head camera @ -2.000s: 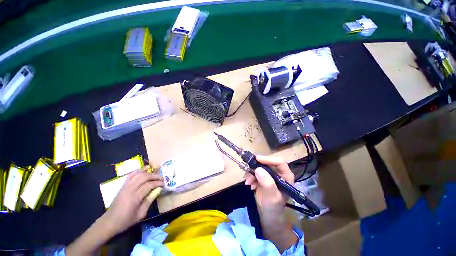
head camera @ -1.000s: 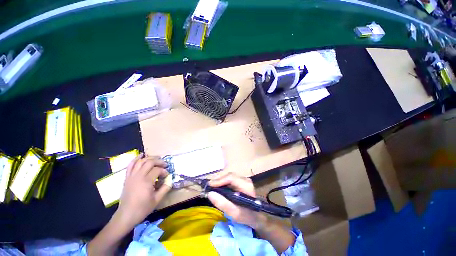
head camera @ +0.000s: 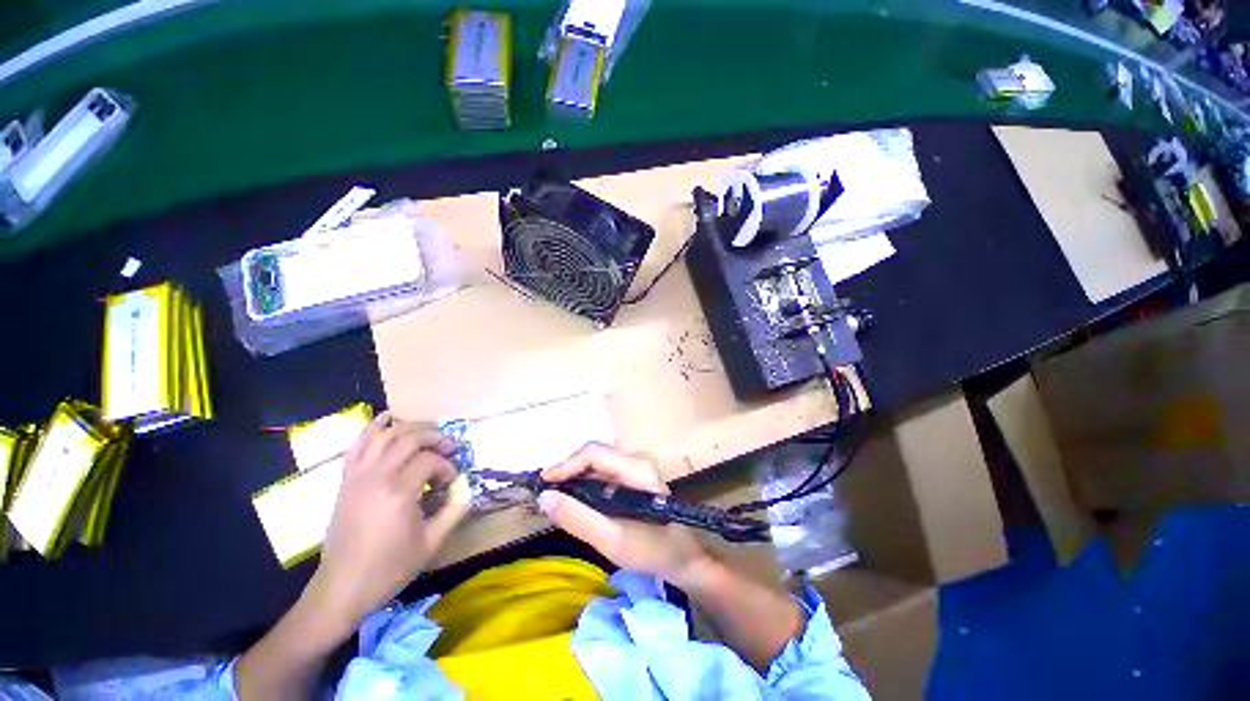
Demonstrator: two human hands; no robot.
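Observation:
My right hand (head camera: 617, 510) holds a black soldering iron (head camera: 665, 508). Its tip points left, at the circuit board (head camera: 457, 447) at the left end of a white housing (head camera: 537, 430) on the tan mat. My left hand (head camera: 398, 496) is at that same end, its fingers bent by the board. It partly covers a pouch cell (head camera: 295, 510) with yellow edges; another cell (head camera: 329, 436) lies just above it. What the left fingertips hold is too small to tell. Whether the iron's tip touches the board cannot be told.
A fume fan (head camera: 576, 253) and a black soldering station (head camera: 779, 308) with cables stand beyond the housing. A second housing (head camera: 336, 270) lies on film at left. Stacks of cells (head camera: 148, 356) stand far left. Open cartons (head camera: 946, 479) are at right. A green conveyor (head camera: 302, 103) runs behind.
The right hand has brought the iron down and left from above the mat to the board. The left hand has shifted slightly and stays at the housing's left end. The camera view has moved a little.

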